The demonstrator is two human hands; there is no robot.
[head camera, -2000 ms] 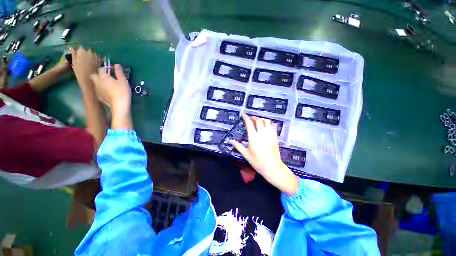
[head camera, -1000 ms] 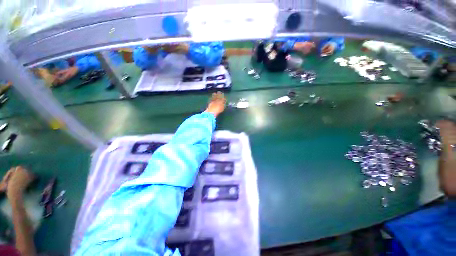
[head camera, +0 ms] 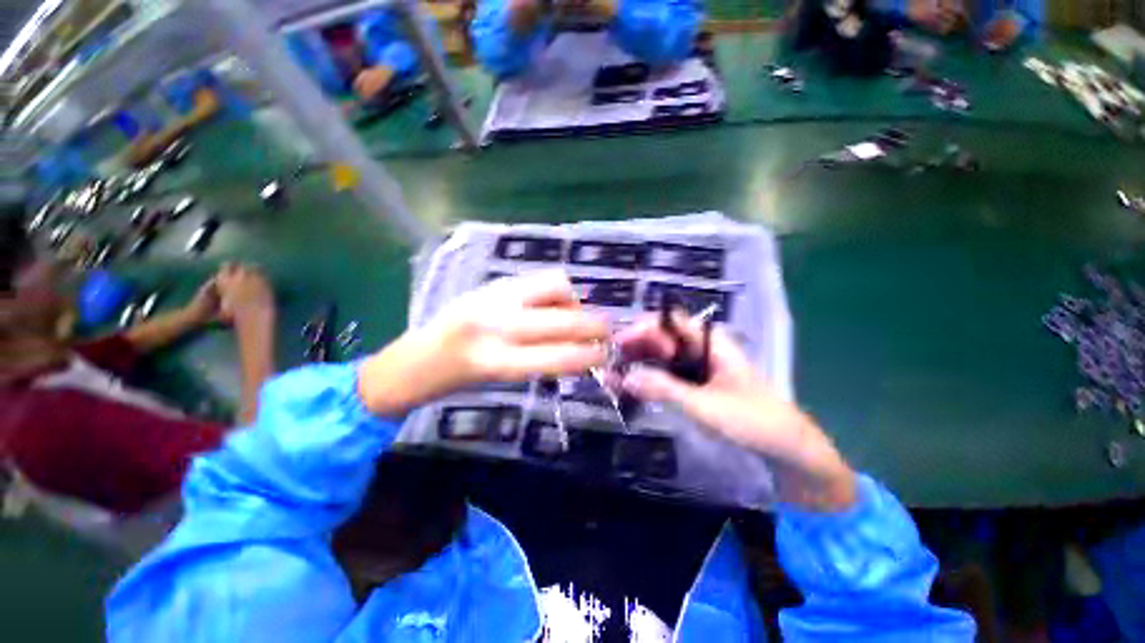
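Note:
The white-lined tray (head camera: pixel 440 270) lies in front of me with black phone housings (head camera: pixel 477 423) in rows. My left hand (head camera: pixel 483 337) is over the tray's middle, palm down, blurred. Thin shiny prongs, like tweezers (head camera: pixel 614 397), point down from its fingertips. My right hand (head camera: pixel 741 408) is beside it, fingers curled round a small dark part (head camera: pixel 688 342), with a thin pale edge showing near its upper end. The fingertips of both hands are close together; blur hides whether they touch. Both hands cover several housings.
A worker in a dark red sleeve (head camera: pixel 119 440) sits at the left. Small parts lie between us (head camera: pixel 329 333). A slanting metal post (head camera: pixel 320 132) stands beyond the tray's left corner. A board unit (head camera: pixel 864 151) lies farther off on the green bench. Silvery parts (head camera: pixel 1111 339) are heaped right.
One second ago a blue-sleeved arm reached across the tray to the far bench. Now both my hands are together over the tray, with a dark part in the right. The view has shifted.

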